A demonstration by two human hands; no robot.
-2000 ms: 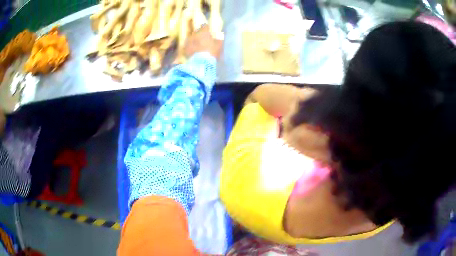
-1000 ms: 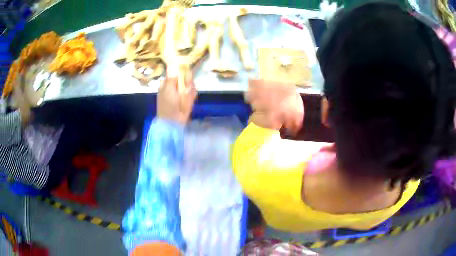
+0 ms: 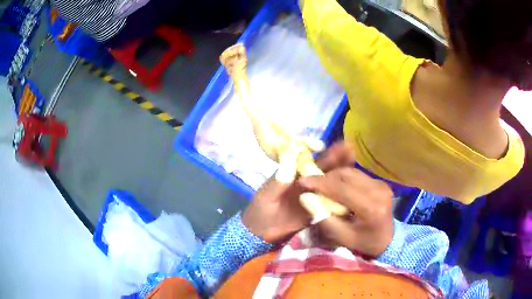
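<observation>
A long tan moulded limb (image 3: 252, 108) with a knobbed end points up and away from my hands, over the lined blue bin. My left hand (image 3: 277, 207) is closed around its near part. My right hand (image 3: 361, 207) has its fingers closed on pale tan ends that stick out between the hands. Whether these belong to one limb or to several is unclear, as the fingers hide the joins. Both hands are close together over the red-and-white check apron (image 3: 344, 257).
The large blue bin (image 3: 204, 146) with white lining is in front. A person in a yellow top (image 3: 379, 87) is close on the right. Red stools (image 3: 154, 58) stand on the grey floor at left, near yellow-black tape (image 3: 134, 96). A smaller blue bin (image 3: 105, 219) with white film is lower left.
The view has swung down from the bench and its limb pile to the lap. A blue-sleeved arm was at the pile; now both hands are together over the lap with tan limb parts.
</observation>
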